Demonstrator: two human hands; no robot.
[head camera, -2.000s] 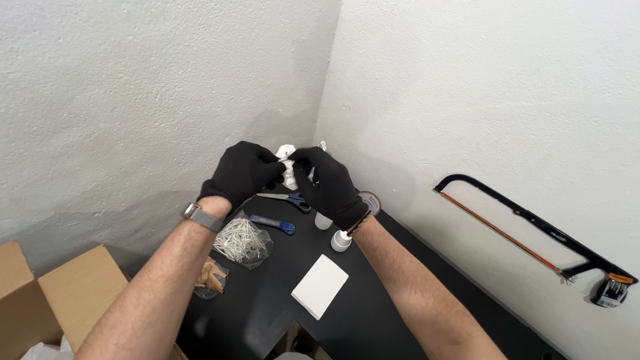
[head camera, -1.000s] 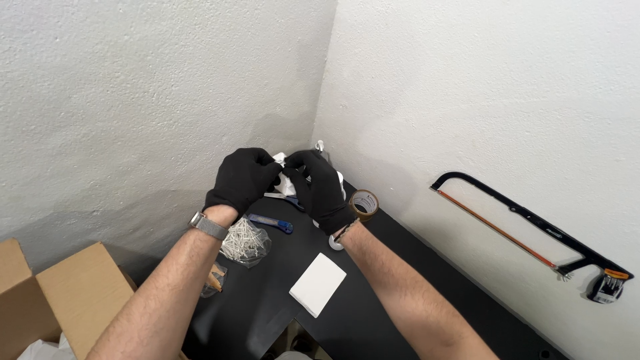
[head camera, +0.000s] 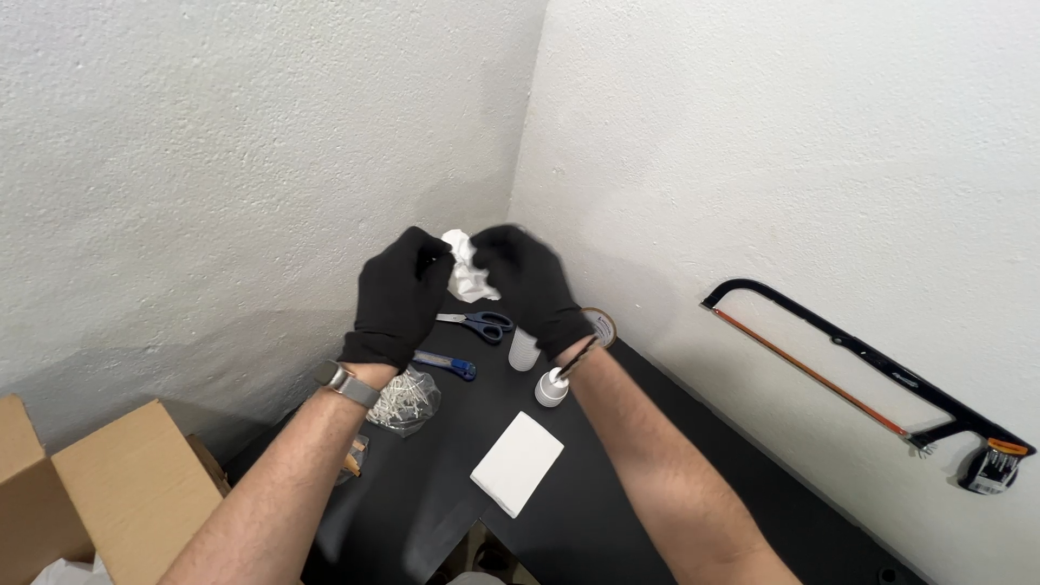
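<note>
Both hands wear black gloves and are raised over the far corner of the black table. My left hand (head camera: 405, 296) has its fingertips curled together; whether something small sits between them I cannot tell. My right hand (head camera: 528, 284) is slightly blurred, its fingers bent toward the left. A crumpled white paper or tissue (head camera: 467, 272) shows between and beyond the hands. Dark-handled scissors (head camera: 486, 325) and a blue utility knife (head camera: 447, 364) lie below them. Stacked white cups (head camera: 524, 351) stand under my right wrist, near another small stack of white cups (head camera: 552, 390).
A clear bag of white cotton swabs (head camera: 406, 402) and a small bag of brown pieces (head camera: 354, 460) lie left. A white paper stack (head camera: 517, 465) lies centrally. Brown tape (head camera: 603, 327) is by the right wall, where a hacksaw (head camera: 845, 345) hangs. A cardboard box (head camera: 138, 487) stands lower left.
My hands have moved apart, and the crumpled white material shows more fully between them. The scissors, largely covered one second ago, are in plainer view.
</note>
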